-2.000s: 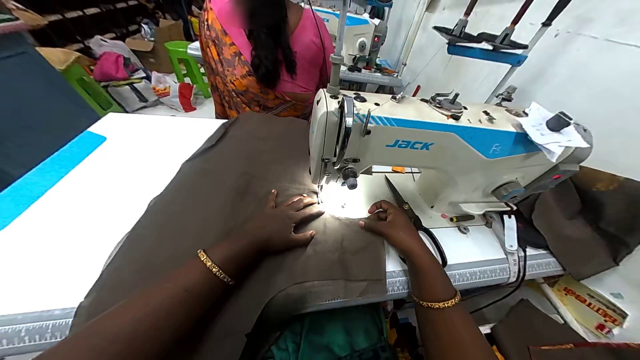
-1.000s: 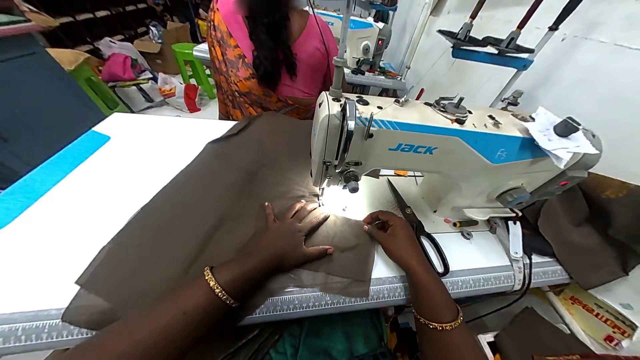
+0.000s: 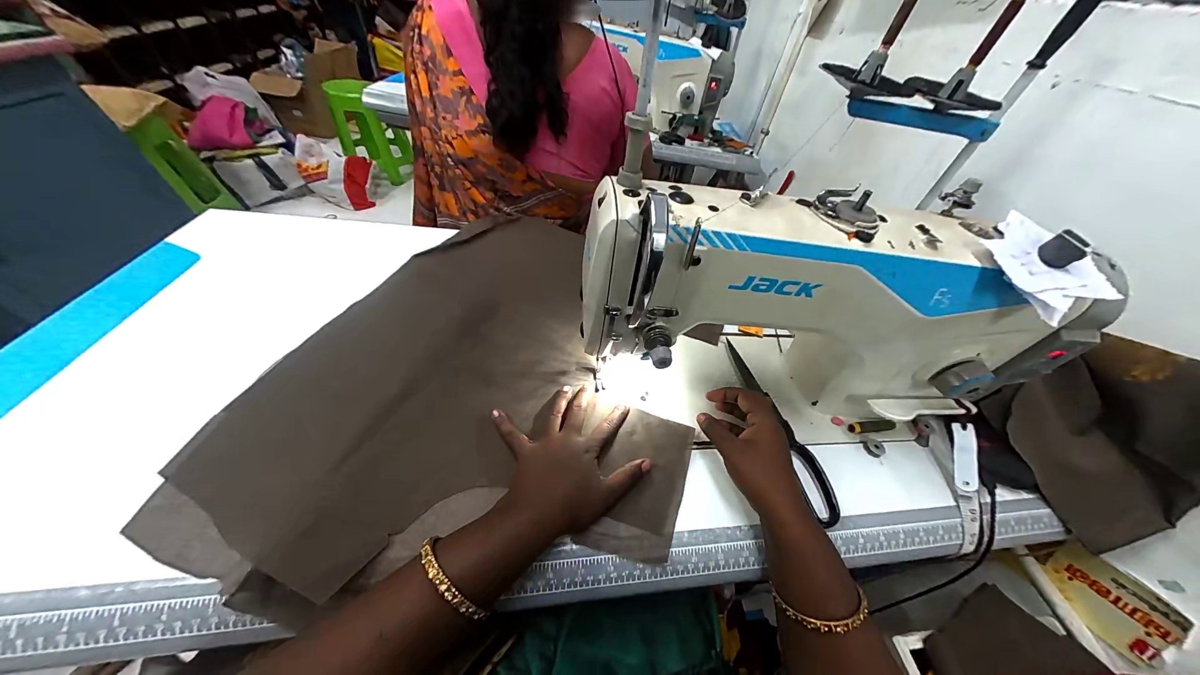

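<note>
Grey-brown fabric [image 3: 394, 384] lies in layers over the white sewing table, its edge under the needle area of a Jack sewing machine [image 3: 844, 281]. My left hand [image 3: 567, 464] rests flat on the fabric just in front of the lit needle, fingers spread. To the right of the fabric's edge, my right hand [image 3: 750, 441] is above the machine bed with thumb and fingers apart, and no fabric shows between them. Black-handled scissors [image 3: 814, 483] lie beside and partly under my right hand, blades pointing toward the back.
A measuring tape [image 3: 966, 483] hangs over the front edge near a small bobbin [image 3: 874, 448]. More dark fabric [image 3: 1087, 450] is heaped at the right. Behind the table a person [image 3: 525, 112] sits with their back to me, near a second machine [image 3: 656, 75]. Green stools [image 3: 366, 127] stand at the back left.
My right hand has let go of the fabric's right edge and now stands apart from it. The fabric has shifted, its front right corner moving left, away from my right hand.
</note>
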